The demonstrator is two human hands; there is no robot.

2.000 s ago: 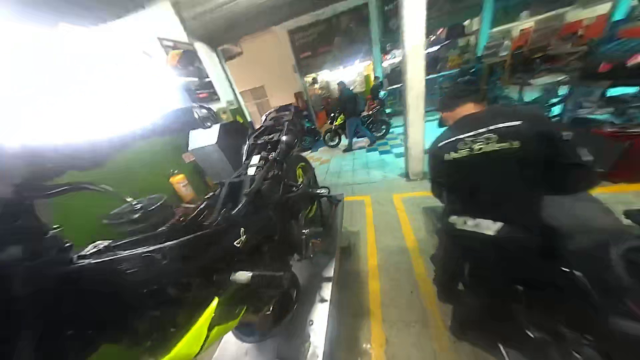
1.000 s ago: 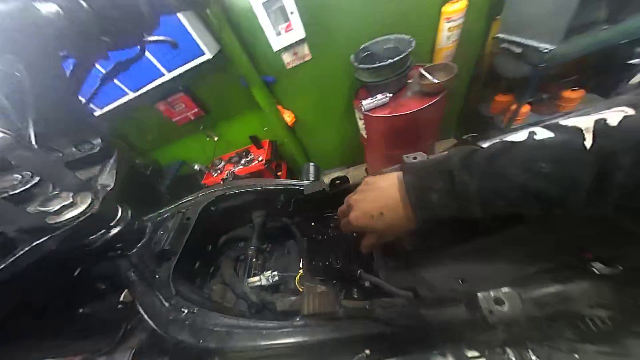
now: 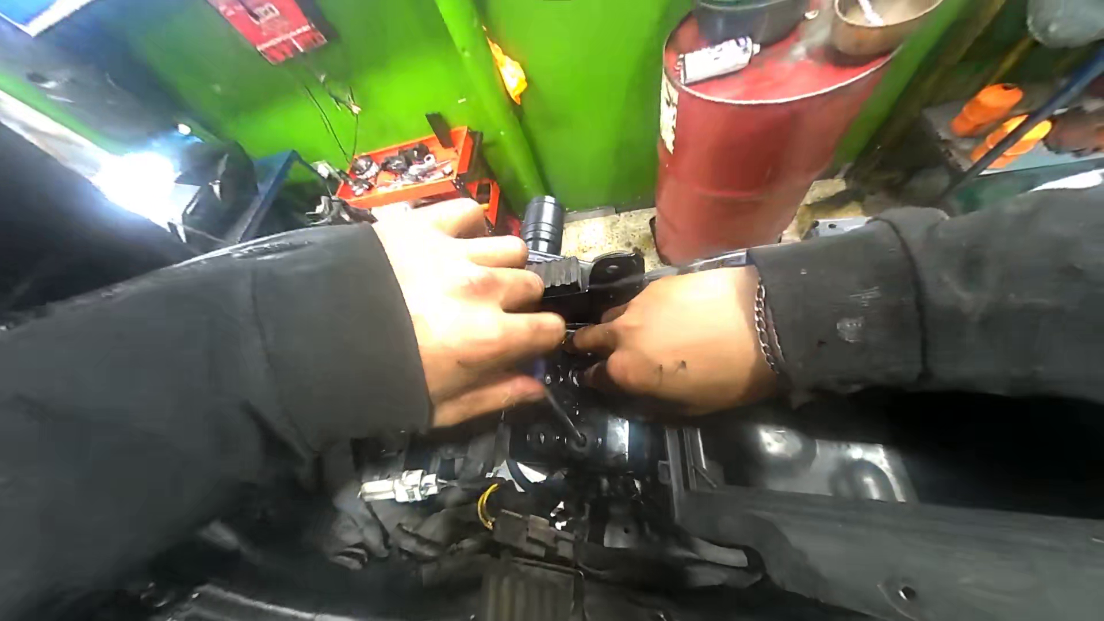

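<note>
My left hand [image 3: 474,319] reaches in from the left, fingers bent over a dark part inside the black motorcycle frame [image 3: 828,526]. Close beside it, my right hand [image 3: 681,341], with a chain bracelet at the wrist, has its fingertips down on the same spot. What the fingertips touch is mostly hidden; a thin rod or wire slants down from beneath the left hand. Nearer to me lie a white wiring connector [image 3: 401,487], a yellow wire loop [image 3: 487,506] and a dark ribbed part [image 3: 530,591]. A black ribbed cylinder [image 3: 542,224] stands just beyond the hands.
Behind the frame stands a red metal drum [image 3: 742,164] bearing a spray can [image 3: 718,60] and a bowl [image 3: 880,26]. A red tool tray [image 3: 405,172] with metal parts is by the green wall [image 3: 586,103]. Orange objects [image 3: 987,108] sit at the upper right.
The view has swung from the workshop aisle down to the motorcycle frame. One second ago only one hand showed at the frame; now both are there, side by side.
</note>
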